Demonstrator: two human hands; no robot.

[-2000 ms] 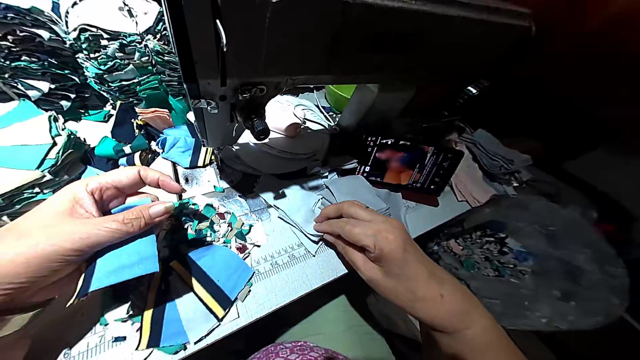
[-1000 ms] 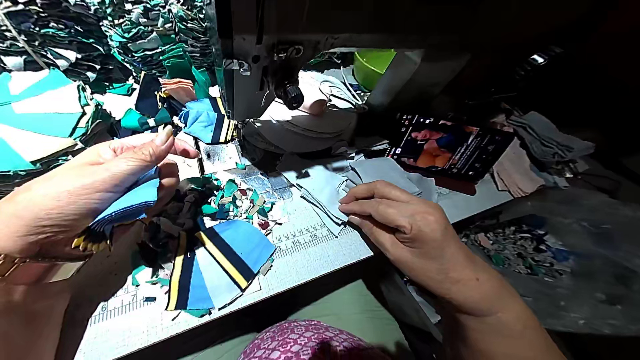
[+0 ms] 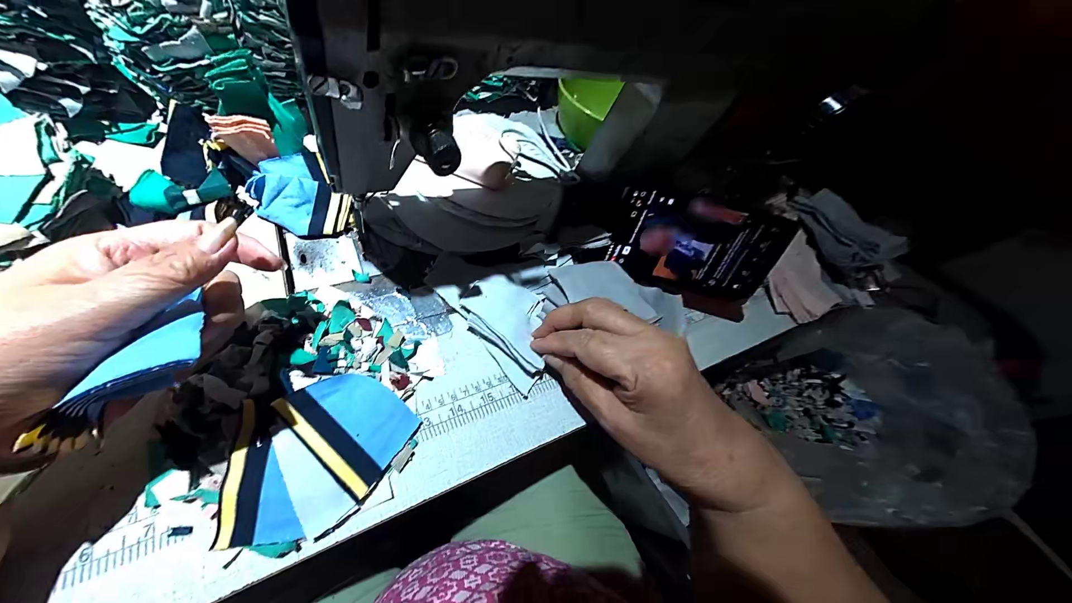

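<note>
My left hand (image 3: pixel 159 285) is raised at the left, its fingers curled around a stack of blue fabric pieces (image 3: pixel 142 352) with dark and yellow edges. The thumb and index finger meet near a small dark item that is too unclear to name. My right hand (image 3: pixel 628 377) pinches the edge of a stack of pale grey fabric pieces (image 3: pixel 502 314) on the table. Between the hands lie a heap of small fabric scraps (image 3: pixel 360 339) and a fan-shaped piece of blue, navy and yellow panels (image 3: pixel 310 456). The sewing machine head (image 3: pixel 360 109) stands just beyond.
Piled cut fabric (image 3: pixel 193 59) fills the back left. A phone with a lit screen (image 3: pixel 695 243) leans behind my right hand, near folded cloth (image 3: pixel 846 234). A green bowl (image 3: pixel 586 109) is behind the machine. A plastic bag of scraps (image 3: pixel 904 435) sits beyond the table's ruler-marked front edge (image 3: pixel 477 410).
The blue stack in my left hand has tilted and sits lower in the palm than two seconds ago. My right hand stays at the pale grey pieces. The view has shifted left.
</note>
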